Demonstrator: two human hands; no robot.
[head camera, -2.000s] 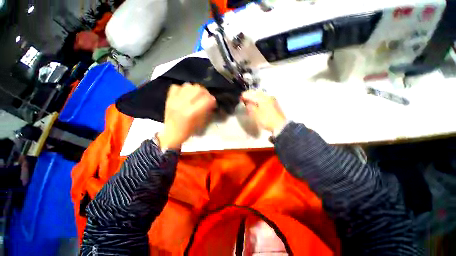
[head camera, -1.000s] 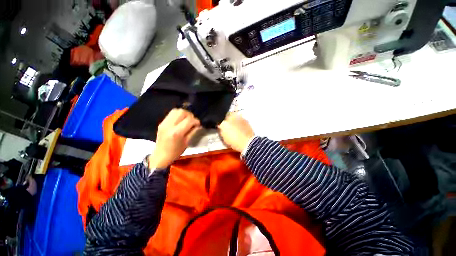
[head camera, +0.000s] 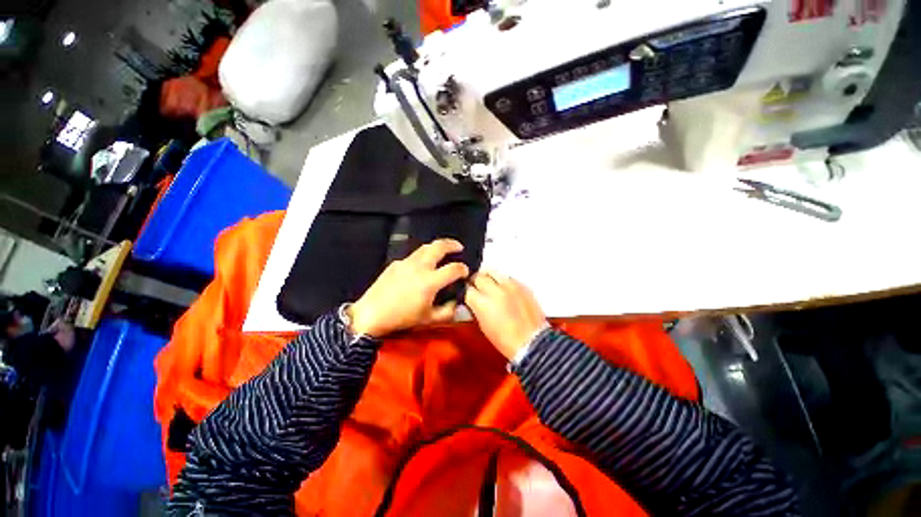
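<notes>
A black padded panel (head camera: 348, 237) with rounded corners lies flat on the white sewing table, left of the needle area. Small green-brown camouflage patches (head camera: 409, 185) show on it. Its right edge reaches the presser foot and needle (head camera: 483, 174) of the white sewing machine (head camera: 545, 50). My left hand (head camera: 412, 291) rests on the panel's lower right part, fingers bent over it. My right hand (head camera: 502, 311) holds the panel's lower right corner edge between thumb and fingers. The fingertips of both hands are close together; the pinched edge is partly hidden.
Dark metal snips (head camera: 793, 199) lie on the table right of the needle. Orange cloth (head camera: 404, 389) covers my lap below the table edge (head camera: 707, 305). Blue bins (head camera: 207, 207) stand at left, with a large white bundle (head camera: 278, 61) on the floor behind.
The panel has been spread flatter and its lower edge sits nearer the table's front. My left hand has moved right onto the panel's corner, and my right hand is slightly lower in the picture.
</notes>
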